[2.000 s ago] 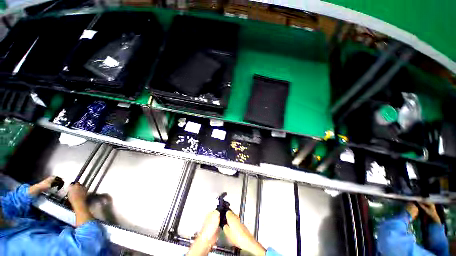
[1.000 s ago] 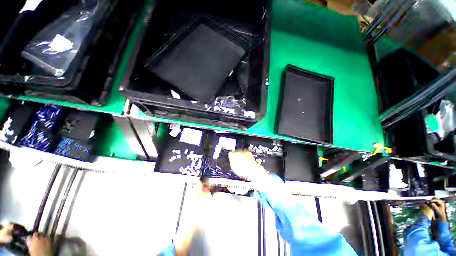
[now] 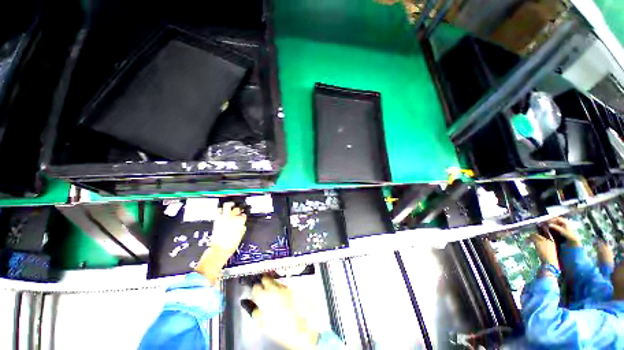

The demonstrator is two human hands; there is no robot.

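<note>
My left hand [image 3: 228,232] reaches over the black component bins, at the border of the bin with white components [image 3: 181,245] and the bin with dark-blue components [image 3: 263,250]. Something dark shows at its fingertips; I cannot tell whether it holds a part. My right hand [image 3: 275,301] is lower, just in front of the white front rail, blurred, with its fingers bent. Dark material [image 3: 250,301] shows at its fingers, finger covers or black parts, I cannot tell which. A bin of small pale components [image 3: 316,239] is right of the blue ones.
A large black tote [image 3: 274,130] holding a dark tray and clear plastic stands on the green shelf [image 3: 410,137]. An empty flat black tray [image 3: 349,137] lies beside it. Metal conveyor rails [image 3: 413,290] run below. At the right, another person's hands [image 3: 553,239] are over green boards.
My right hand has left the bins and moved down and left below the rail. My left hand has moved up into the bins. The view has shifted right.
</note>
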